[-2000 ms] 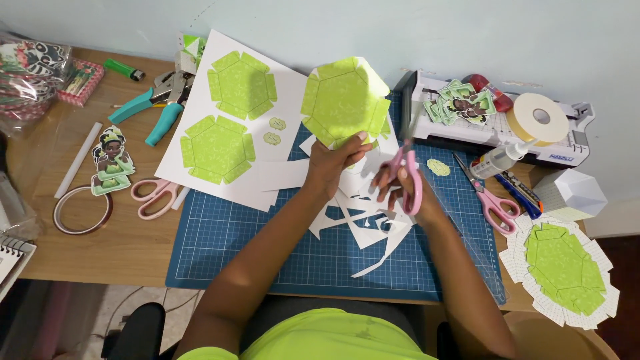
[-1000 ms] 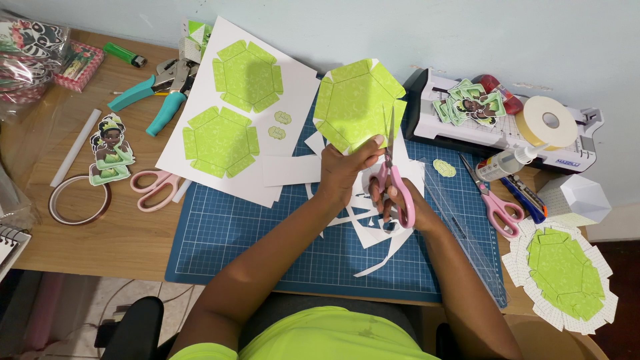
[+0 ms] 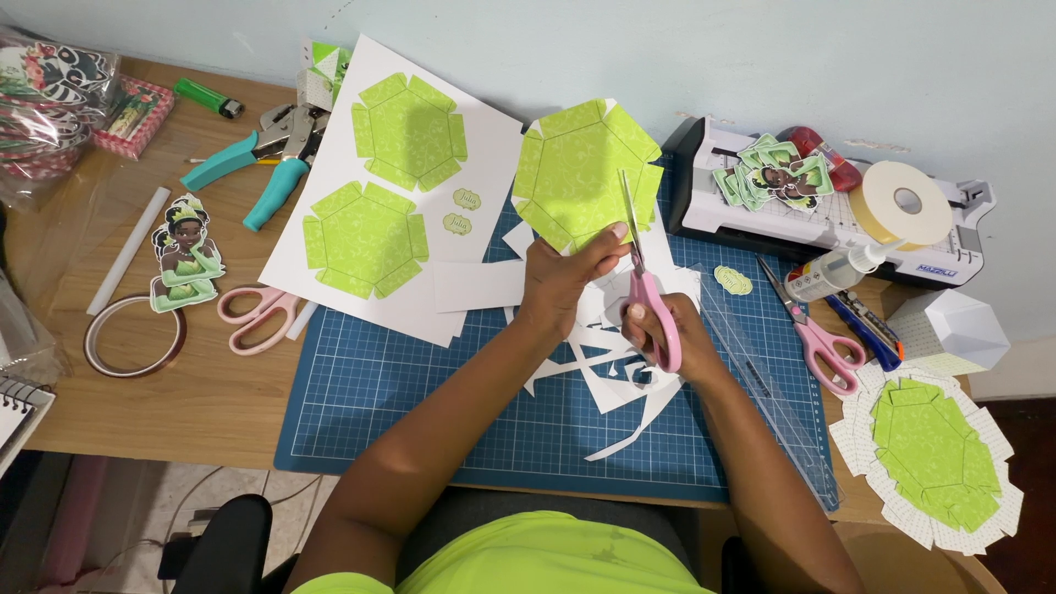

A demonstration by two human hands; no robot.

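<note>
My left hand [image 3: 569,276] pinches the lower edge of a green patterned paper hexagon [image 3: 573,177] with tabs. My right hand [image 3: 672,330] grips pink-handled scissors [image 3: 652,305], whose blades point up across the hexagon's right part. White paper offcuts [image 3: 615,388] lie beneath both hands on a blue cutting mat [image 3: 396,396]. Left of them, a white sheet [image 3: 495,140] bears two printed green hexagons [image 3: 412,136] and two small labels. Cut green hexagons [image 3: 936,454] rest on white dotted paper pieces [image 3: 858,421] at the right.
A paper trimmer [image 3: 932,239] holds character cutouts [image 3: 775,173] and a tape roll [image 3: 903,202]. Near it are a glue bottle [image 3: 833,272], other scissors [image 3: 825,355], a clear ruler [image 3: 767,388] and a white paper box [image 3: 949,330]. Teal-handled pliers [image 3: 276,194] and pink scissors [image 3: 260,318] lie left.
The scissors have come up from beside the hexagon to its right part, their blades now over it. The hexagon has turned slightly in my left hand.
</note>
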